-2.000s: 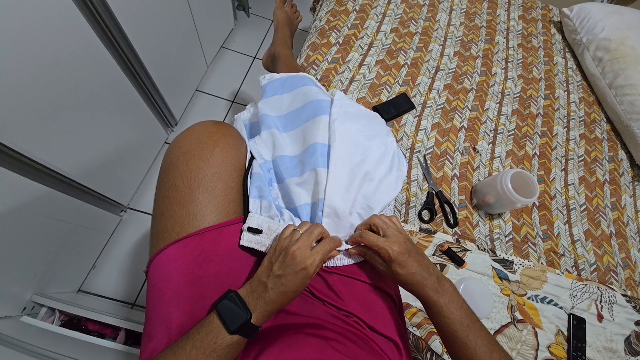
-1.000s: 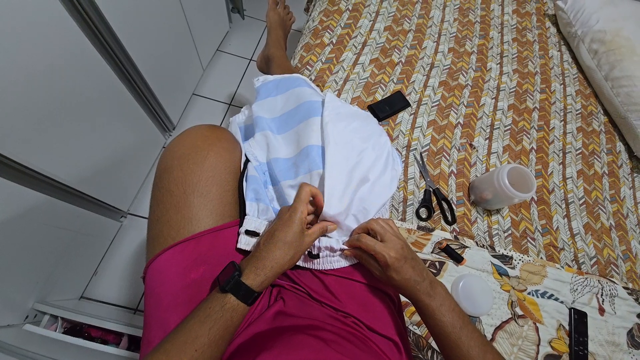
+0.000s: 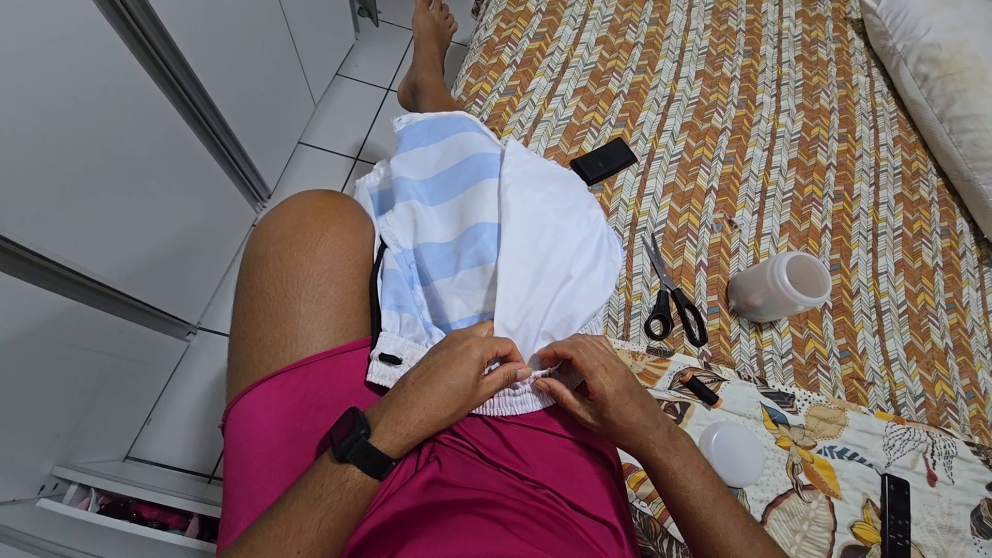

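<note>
White and light-blue striped shorts [image 3: 449, 209] lie across my lap, their gathered elastic waistband [image 3: 511, 400] toward me. My left hand [image 3: 469, 372], with a black watch on its wrist, has thumb and forefinger pinched together at the waistband's upper edge. My right hand [image 3: 593, 380] grips the same band just to the right, its fingertips almost touching the left ones. Whether a needle or thread is between the fingers cannot be made out. A black cord runs along the left side of the shorts, near a dark eyelet in the band.
On the patterned bed cover [image 3: 697, 93] lie a black phone [image 3: 604, 161], black-handled scissors [image 3: 673, 298] and a translucent jar [image 3: 779, 287]. Nearer are a spool of dark thread [image 3: 701, 390], a white lid [image 3: 731, 453] and a remote control [image 3: 895, 515]. An open drawer [image 3: 132, 523] is low at left.
My left hand was raised off the band above the fabric one second ago; it has come down to the waistband beside my right hand, which stays there.
</note>
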